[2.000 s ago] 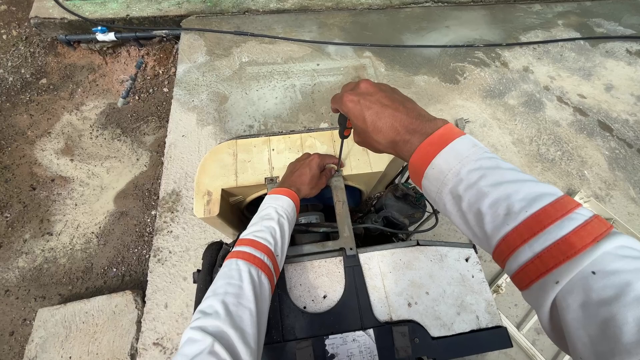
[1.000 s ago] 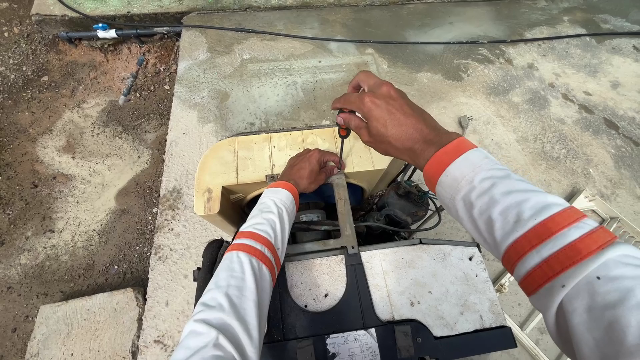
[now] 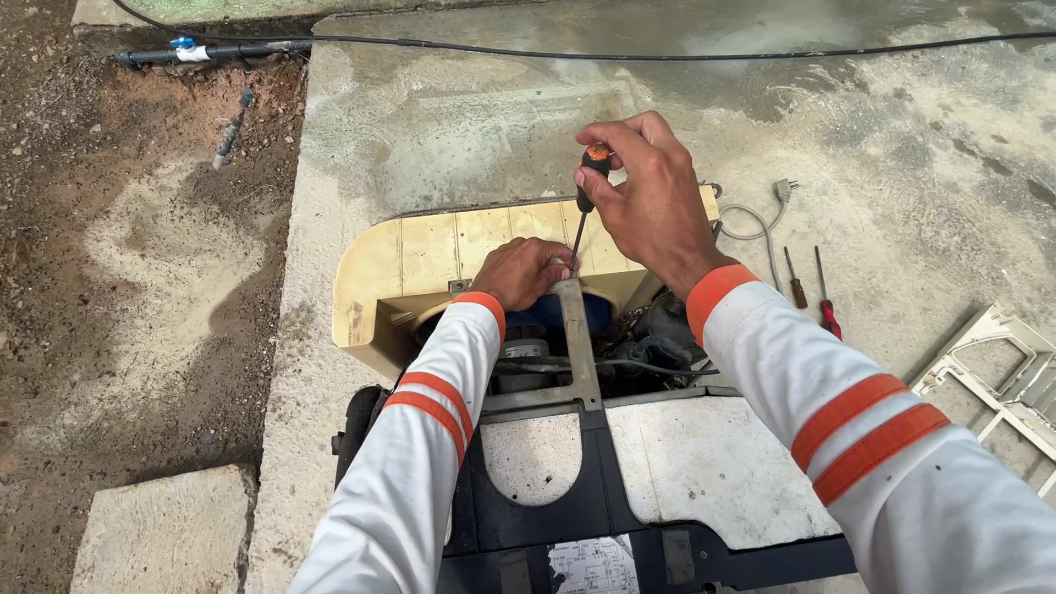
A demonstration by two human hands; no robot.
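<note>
My right hand (image 3: 656, 194) grips the black and orange handle of a screwdriver (image 3: 584, 206), which points down at the far end of a metal bracket (image 3: 580, 338). My left hand (image 3: 524, 272) rests at that end, its thumb and fingertips pinched around the screwdriver's tip; whether a screw is there is hidden. The bracket spans an opened window air conditioner, from its cream plastic housing (image 3: 437, 247) to the black frame with white foam panels (image 3: 709, 470). Beneath it show a motor (image 3: 524, 355), a blue part and dark wiring.
Two more screwdrivers (image 3: 828, 318) and a power plug (image 3: 784, 190) with its grey cord lie on the concrete at right. A cream plastic grille (image 3: 998, 371) is at the right edge. A black hose (image 3: 660, 58) crosses the far side. A concrete slab (image 3: 165, 528) sits at lower left.
My right hand has shifted its grip on the screwdriver handle, its fingers now more spread around the top. My left hand stays at the bracket's end. The view has shifted slightly.
</note>
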